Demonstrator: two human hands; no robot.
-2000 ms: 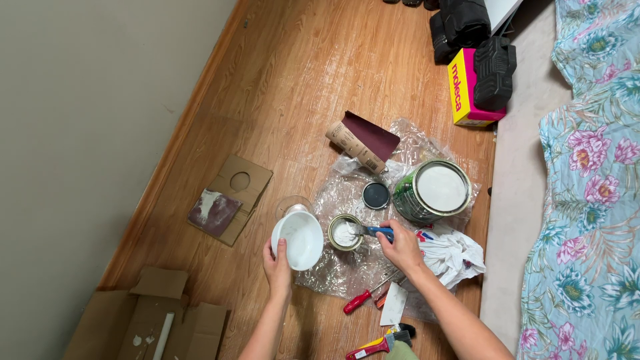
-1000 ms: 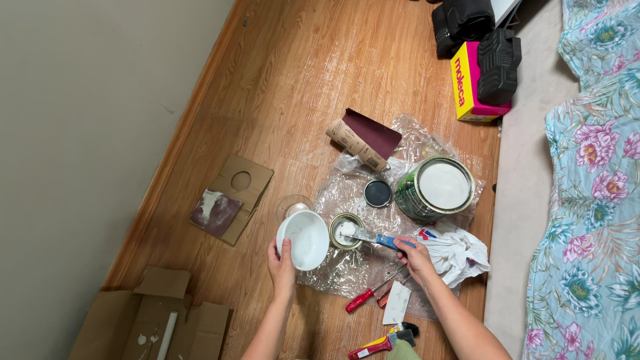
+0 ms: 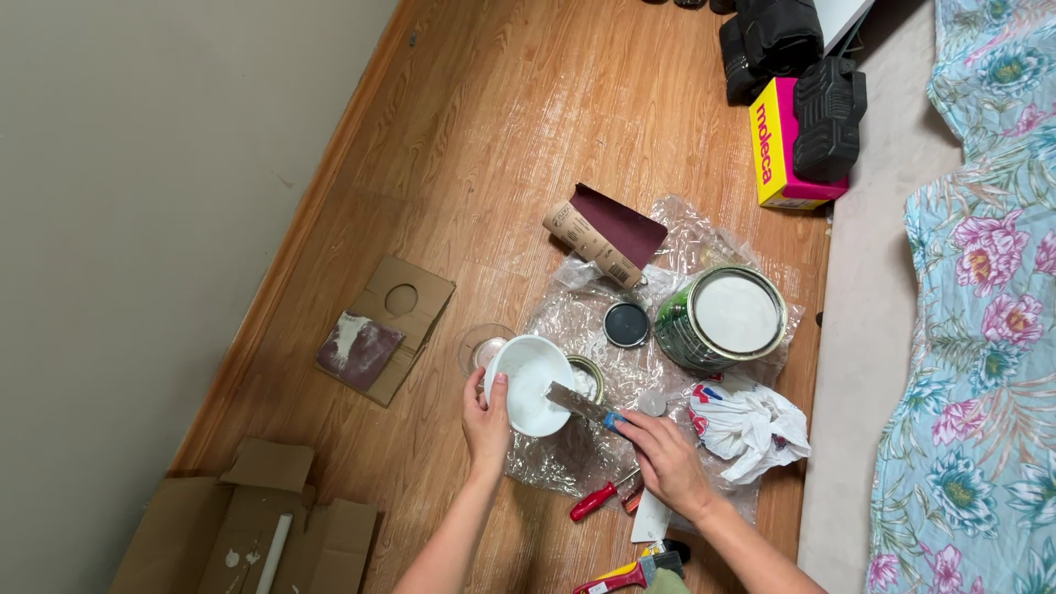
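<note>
My left hand (image 3: pixel 488 421) holds a white plastic bowl (image 3: pixel 528 388) by its left side, tilted a little, with the thumb over the rim. My right hand (image 3: pixel 667 462) grips a putty knife (image 3: pixel 577 403) by its blue handle; its blade reaches over the bowl's right rim. Behind the bowl and blade, partly hidden, stands a small open can (image 3: pixel 587 375) with white filler in it. To the right is a large open paint can (image 3: pixel 738 313) full of white material. A dark round lid (image 3: pixel 627 324) lies between the cans on clear plastic sheeting (image 3: pixel 561 462).
A sandpaper roll (image 3: pixel 598 247) lies behind the lid. A white plastic bag (image 3: pixel 747 425), a red-handled screwdriver (image 3: pixel 594 502) and a paintbrush (image 3: pixel 623 576) are near my right arm. Cardboard (image 3: pixel 421 285) with used sandpaper (image 3: pixel 359 351) lies left. A shoebox (image 3: pixel 767 148) stands by the bed.
The putty knife has moved from the small can to the bowl. The bowl has moved right, now partly covering the small can.
</note>
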